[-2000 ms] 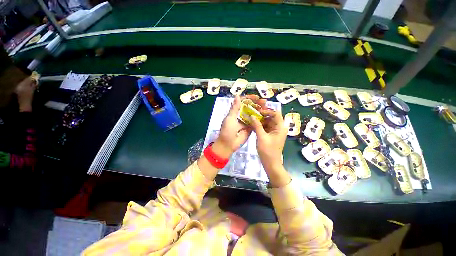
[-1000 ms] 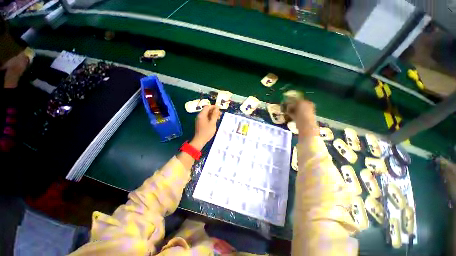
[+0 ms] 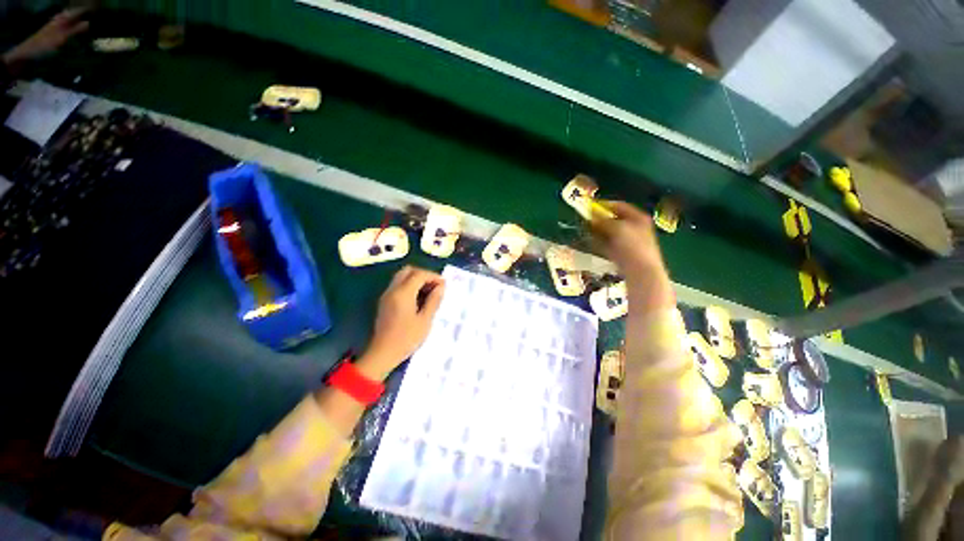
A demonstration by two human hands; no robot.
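Note:
My right hand [image 3: 631, 252] reaches over the green conveyor with a small yellow component [image 3: 601, 209] at its fingertips. The component is beside or over a cream housing half [image 3: 578, 194]; contact is unclear. My left hand [image 3: 405, 315], above a red wristband, is loosely curled by the upper left edge of the white blister tray [image 3: 492, 407]. Whether it holds something is hidden. No yellow component shows in the tray's pockets. Another housing with a yellow part [image 3: 666, 216] lies on the conveyor right of my right hand.
A blue bin [image 3: 283, 301] with reddish and yellow parts stands left of the tray. More cream housings [image 3: 373, 246] line the conveyor edge and cluster at right, near dark rings [image 3: 801, 389]. Stacked sheets [image 3: 132, 322] lie at left. Another person's hand [image 3: 48, 35] is at upper left.
The two hands have parted; the housing they held is gone from them. The yellow component in the tray a second ago is gone, and my right hand holds one. The view has shifted.

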